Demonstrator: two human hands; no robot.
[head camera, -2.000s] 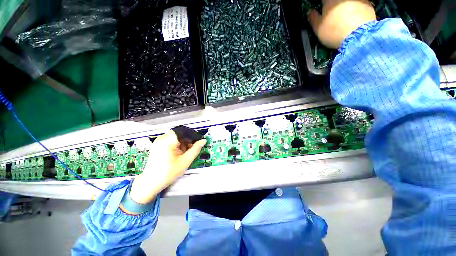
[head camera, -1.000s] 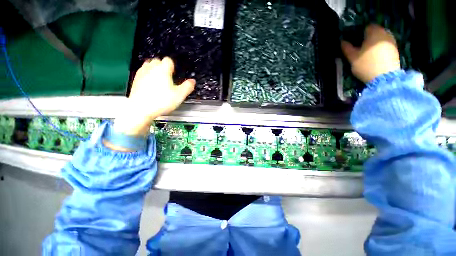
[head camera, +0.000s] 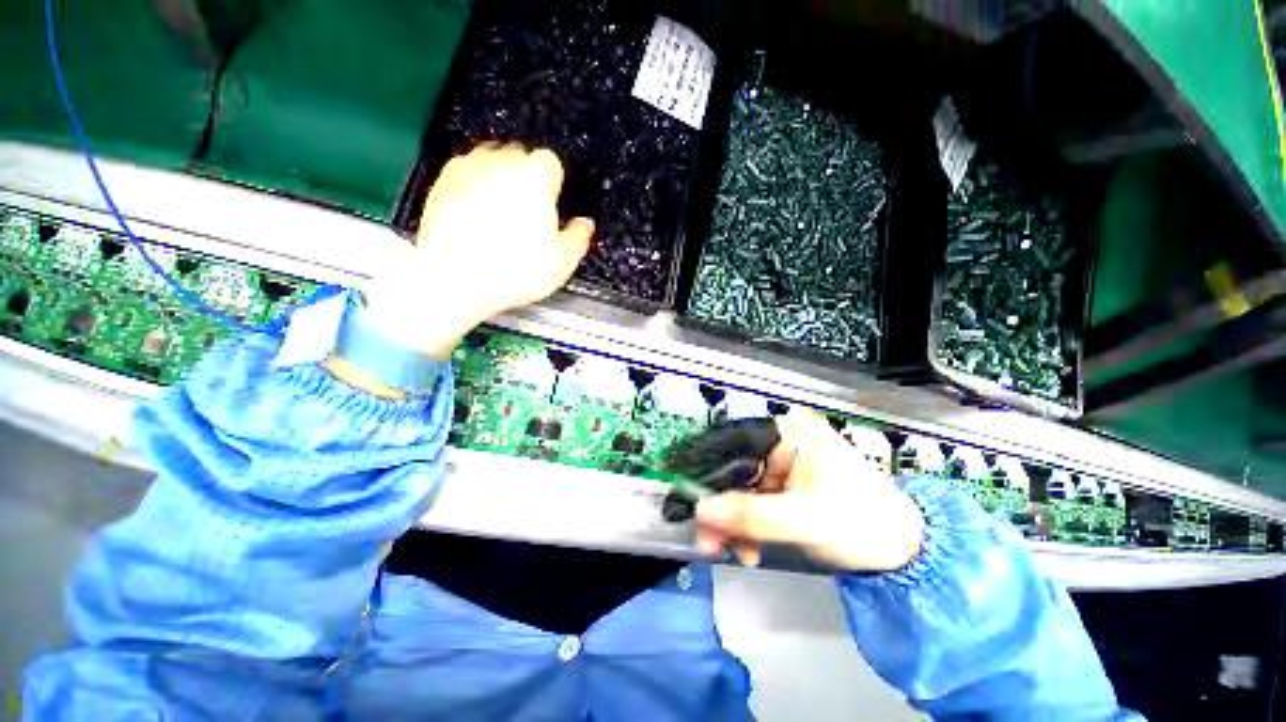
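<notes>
My left hand (head camera: 497, 240) is over the left bin (head camera: 674, 289) of small dark cylinders (head camera: 621, 176). Its fingertips blend into the dark heap, so I cannot tell if it holds any. My right hand (head camera: 825, 501) is over the strip of green circuit boards (head camera: 529, 402), near its front edge. Its fingertips are covered by or hold something black (head camera: 719, 459); I cannot tell which. The boards lie in the pale rail (head camera: 564, 505) and carry white and black patches.
The middle bin holds small green-silver cylinders (head camera: 797, 212). The right bin holds looser green cylinders (head camera: 1001, 275). White labels (head camera: 674, 71) are on the bins. A thin blue cord (head camera: 92, 162) crosses the rail at the left. Green surface (head camera: 317, 106) lies beyond the rail.
My right hand has left the right bin and come down left to the boards. My left hand moved from the boards to the left bin and remains there. The view has turned.
</notes>
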